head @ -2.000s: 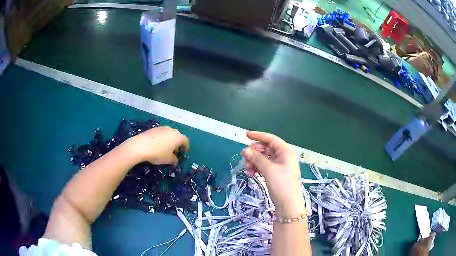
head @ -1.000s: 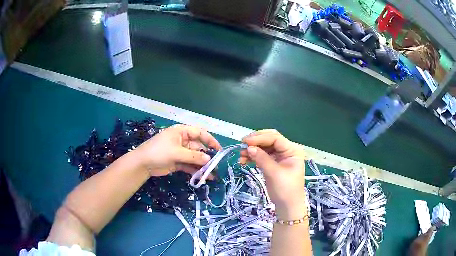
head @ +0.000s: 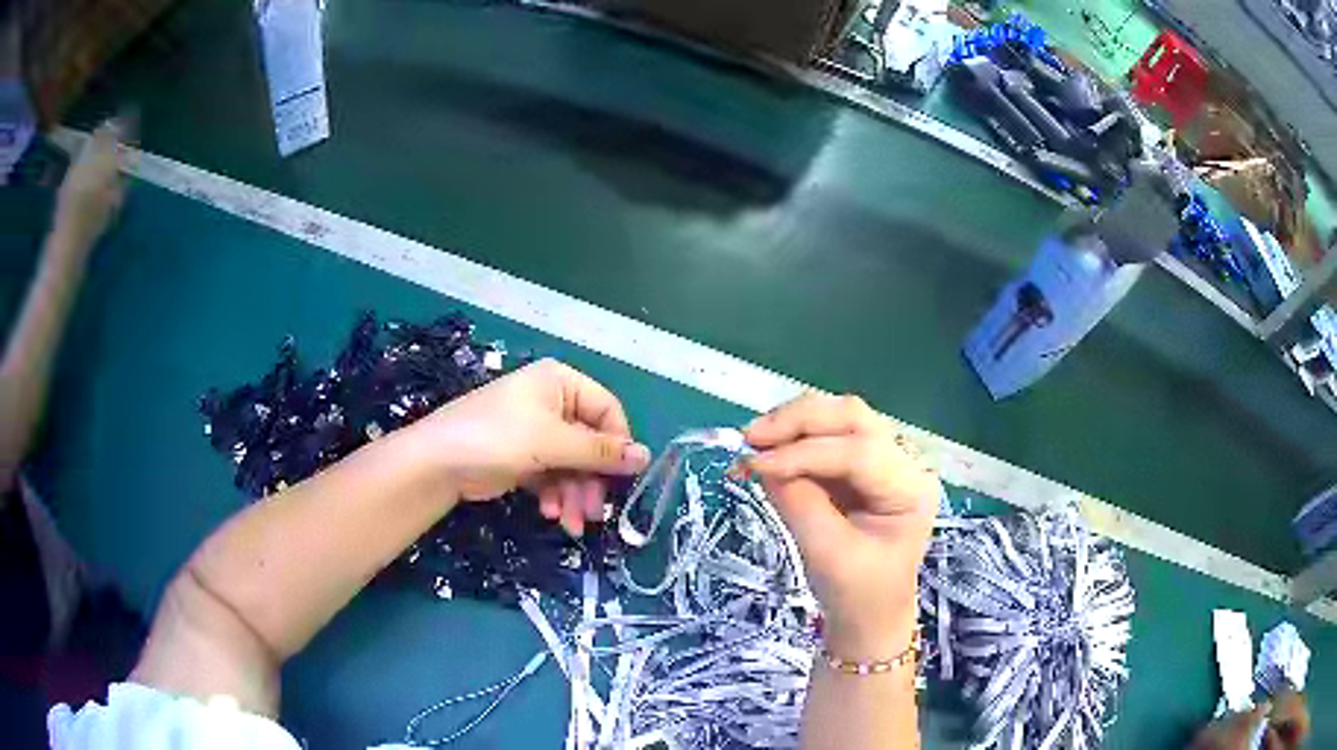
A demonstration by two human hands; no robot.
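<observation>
My right hand (head: 843, 484) pinches one end of a pale wrist strap (head: 672, 476), which curves down in a loop between my hands. My left hand (head: 557, 440) is just left of the loop, thumb and finger pinched together at its edge; whether they grip the strap or a dark cable is unclear. Below my left hand lies a tangled pile of black cables (head: 308, 425) with shiny ends. A big heap of pale straps (head: 1034, 615) lies below and right of my hands, with a thin cord loop at its left.
Upright pale box (head: 293, 81) stands on the green belt (head: 616, 191) at upper left; another box with a dark picture (head: 1034, 315) is at right. A pale strip edges the belt. Another person's arm (head: 66, 249) is at left; hands with white papers (head: 1235, 659) are at lower right.
My hands met at a strap lifted over the heap, then moved slightly apart. The boxes shifted left along the belt. Another person's arm appeared at left, and another box at the right edge.
</observation>
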